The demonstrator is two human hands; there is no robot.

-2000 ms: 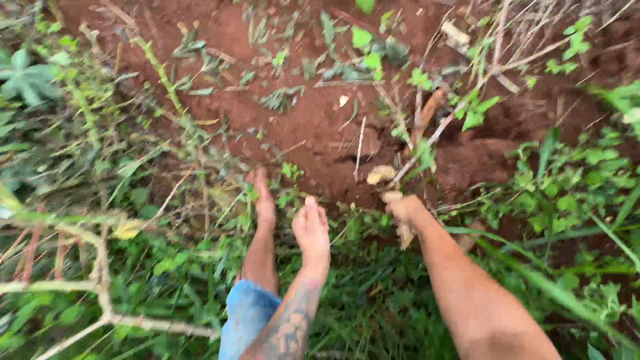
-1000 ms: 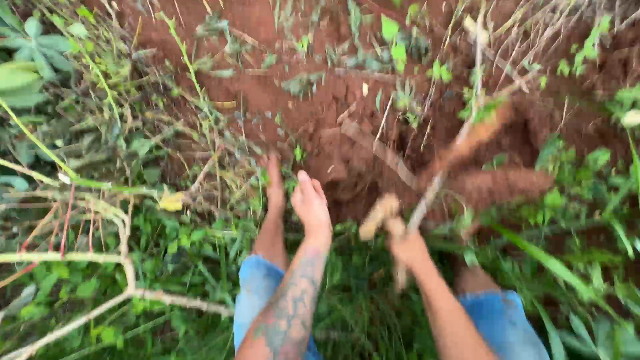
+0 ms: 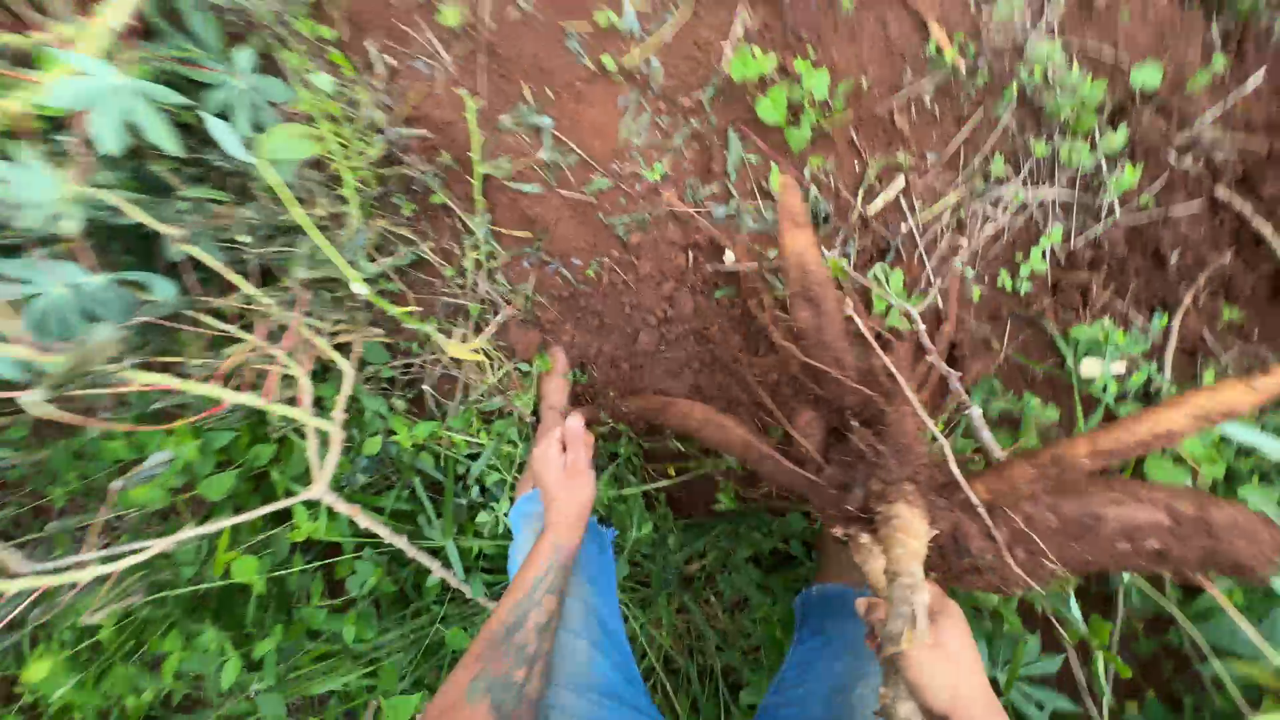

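Note:
A cassava plant's root cluster (image 3: 880,470), caked in red soil, spreads several long brown tubers out from a short woody stem (image 3: 905,570). My right hand (image 3: 935,645) is closed around that stem at the lower right, with the tubers above it. One tuber (image 3: 730,435) points left toward my left hand, and others reach up and to the right. My left hand (image 3: 565,465) is held over my left leg, apart from the roots, and holds nothing that I can see. Its fingers look close together, partly blurred.
Bare red soil (image 3: 590,110) with loose leaves and dry twigs lies ahead. Pale forked branches (image 3: 320,480) and cassava leaves (image 3: 110,100) reach in from the left. Green weeds (image 3: 700,610) grow around my legs, and more dry stalks lie at the upper right.
The root cluster is now in full view, raised by its stem in my right hand; earlier it was mostly unseen or blurred. My right hand has moved lower in view.

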